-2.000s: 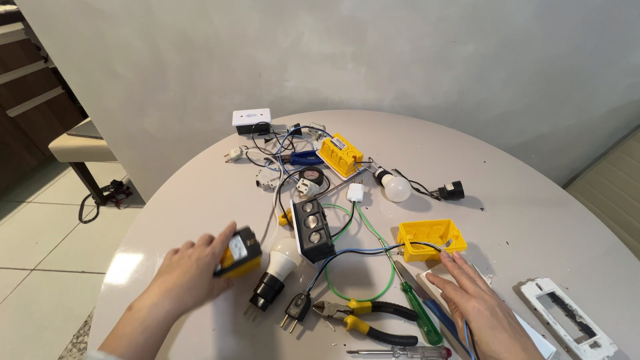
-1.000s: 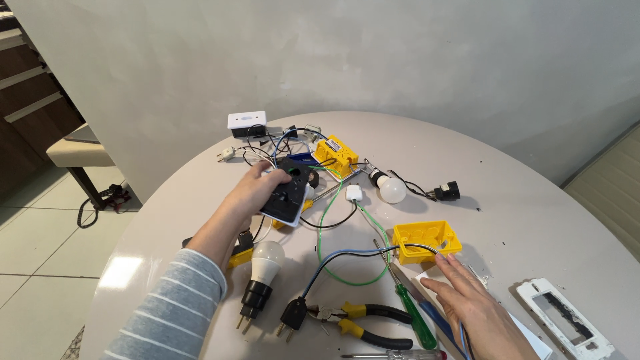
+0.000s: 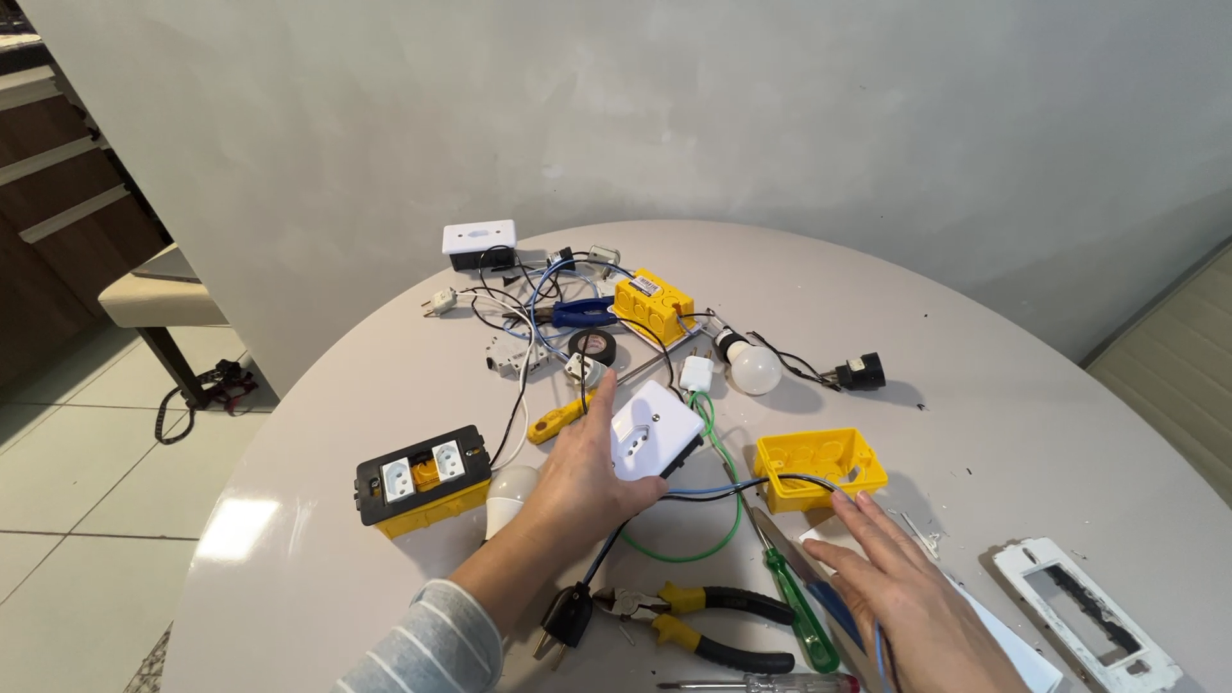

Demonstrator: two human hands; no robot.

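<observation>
My left hand (image 3: 587, 472) holds a white outlet box with a single socket (image 3: 656, 430), thumb and fingers around its near left side. My right hand (image 3: 890, 577) rests at the right with its fingers on blue and black wires that run across an empty yellow electrical box (image 3: 820, 470). To the left of my left hand is a yellow box with a black frame and two white outlets (image 3: 423, 478). A light bulb (image 3: 510, 496) lies partly behind my left wrist. Below are a black plug (image 3: 566, 616), yellow-and-black pliers (image 3: 707, 616) and a green-handled screwdriver (image 3: 801, 611).
A second yellow box (image 3: 653, 306), blue-handled pliers (image 3: 582, 312), black tape (image 3: 591, 346) and tangled wires lie farther back. A bulb in a holder (image 3: 754, 368) and a black socket (image 3: 859, 372) are behind. A white frame (image 3: 1086, 614) lies at the right. A chair (image 3: 159, 289) stands at left.
The yellow box with the black frame, in my left hand two seconds ago, now stands on the table at left. My left hand has turned the outlet box so its white face shows. The right hand stays put.
</observation>
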